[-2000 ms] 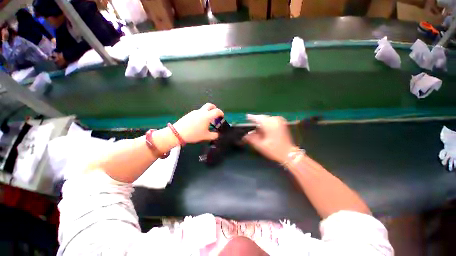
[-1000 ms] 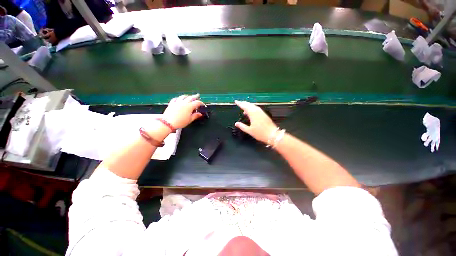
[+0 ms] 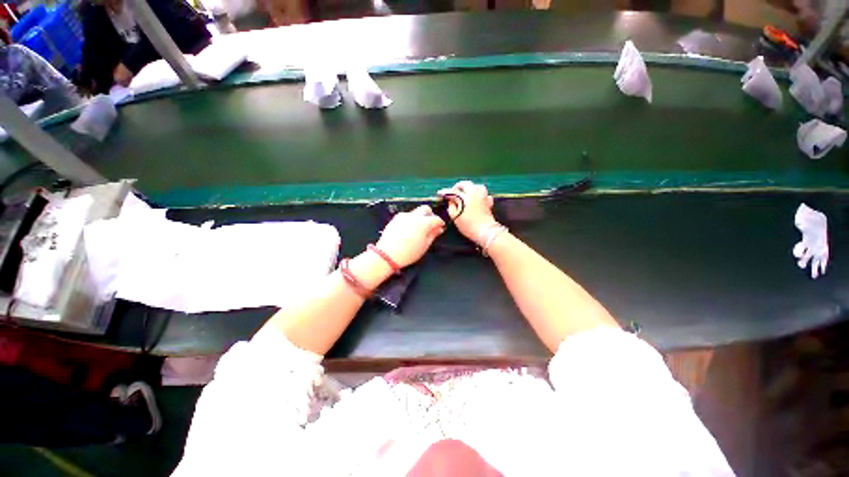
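Observation:
My left hand and my right hand are close together over the dark worktop, near the conveyor's edge. Both hold a looped black cable between them. A small black block lies on the worktop, partly hidden under my left wrist. White bags lie in a flat overlapping stack left of my left hand.
White bagged units stand on the green conveyor belt beyond the worktop. A white glove lies at the right. A grey-black box is at the left. A person sits at the top left. A dark cord lies on the belt's near edge.
My hands have come together and now grip the cable. Earlier they were apart, with the black block in full view. Bagged units on the belt have shifted right in view.

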